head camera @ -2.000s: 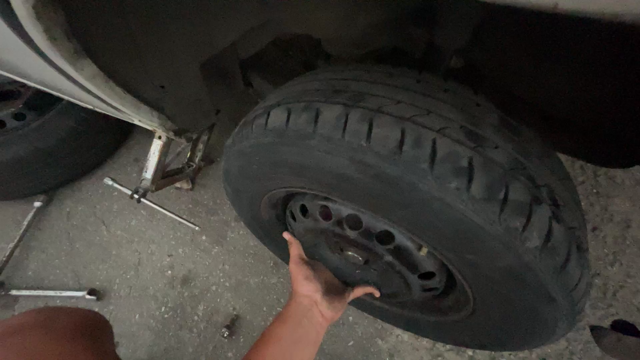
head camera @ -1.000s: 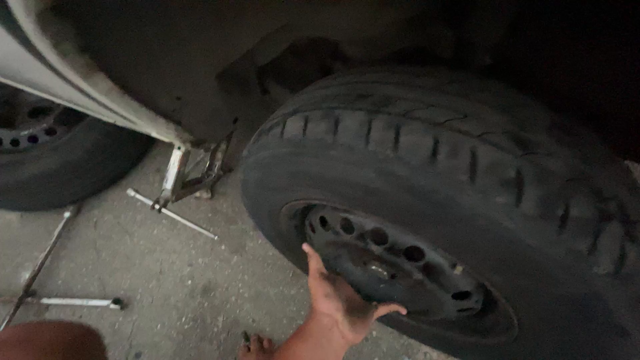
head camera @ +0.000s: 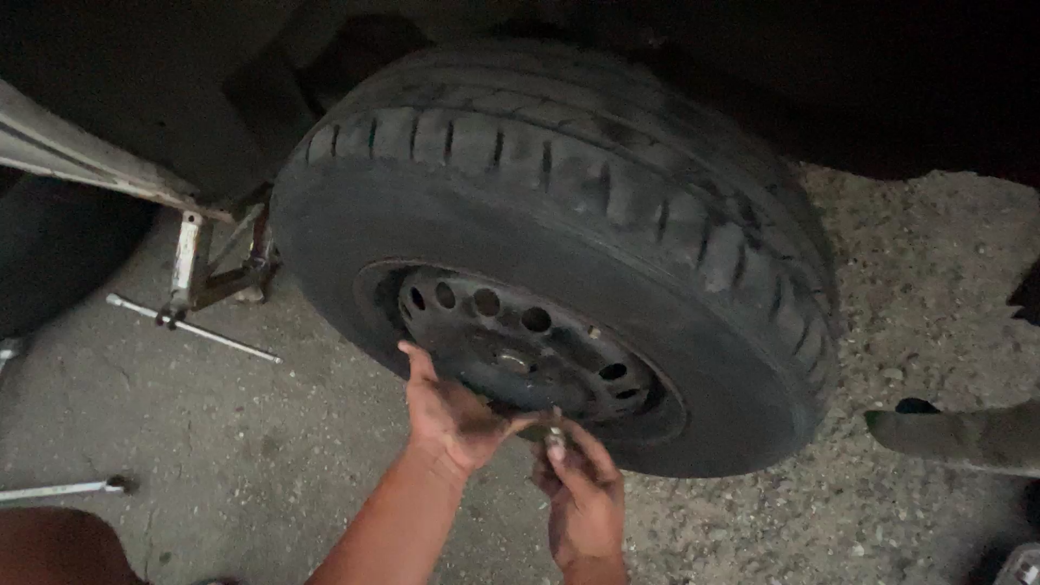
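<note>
My left hand [head camera: 451,414] is palm up at the lower part of the black steel wheel rim [head camera: 508,313], thumb raised at its left side. Its middle fingers are mostly hidden in shadow by the rim, so its hold is unclear. Just right of it, my right hand [head camera: 581,491] pinches a small metal piece [head camera: 556,439], which looks like a wheel bolt, between thumb and fingers. The tire [head camera: 520,211] on this rim leans in the dark wheel arch, with round holes and a central hub opening in the rim's face.
A scissor jack [head camera: 188,256] stands under the car's sill [head camera: 106,166], a metal bar [head camera: 215,335] through its end. Another tire [head camera: 61,244] is at the left edge. A wrench [head camera: 61,491] lies on the rough ground, lower left. A shoe-like object [head camera: 959,435] shows at right.
My right hand has come up beside my left, holding the small metal piece. A similar piece lay on the ground two seconds ago. My left hand stays at the rim.
</note>
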